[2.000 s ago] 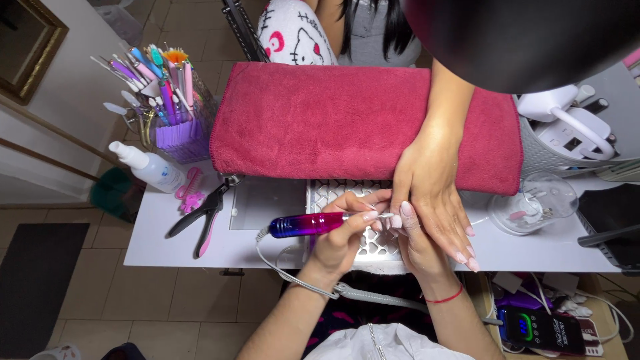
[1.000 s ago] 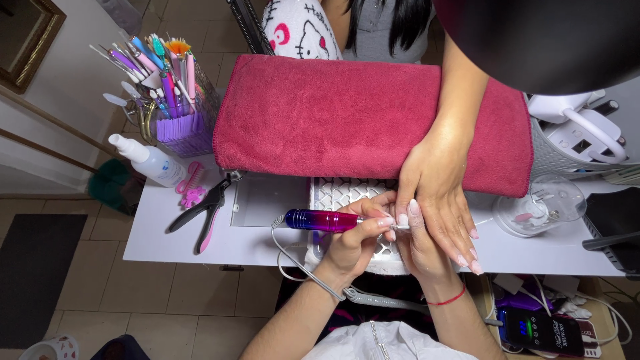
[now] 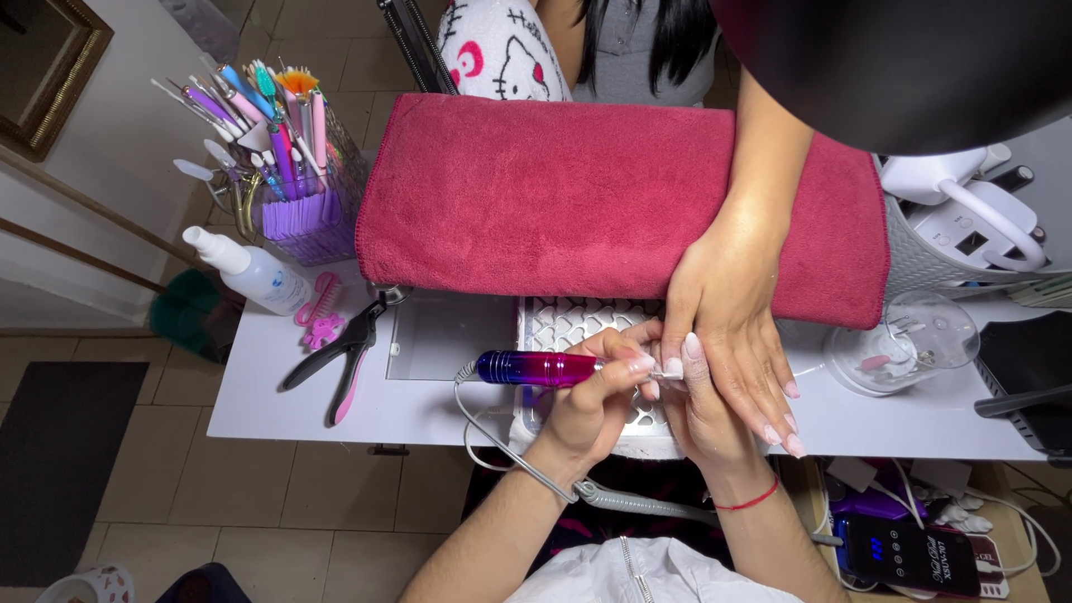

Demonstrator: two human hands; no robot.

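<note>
My left hand (image 3: 590, 394) grips an electric nail drill (image 3: 536, 368), a blue-to-magenta handpiece with a grey cord. Its bit lies at the thumbnail of another person's hand (image 3: 724, 285), which rests palm down across a rolled red towel (image 3: 544, 193). Holding that thumb from below and beside it is my right hand (image 3: 703, 402), with a red string around the wrist. Beneath the hands is a metal grille with heart-shaped openings (image 3: 578, 322), probably a dust collector.
At the left stand a holder of brushes (image 3: 306, 218) and a spray bottle (image 3: 260, 272), near black-and-pink nail clippers (image 3: 347, 352). A clear round container of drill bits (image 3: 892, 352) sits at the right. A black lamp head (image 3: 904, 67) hangs overhead; the drill's control unit (image 3: 909, 553) lies below right.
</note>
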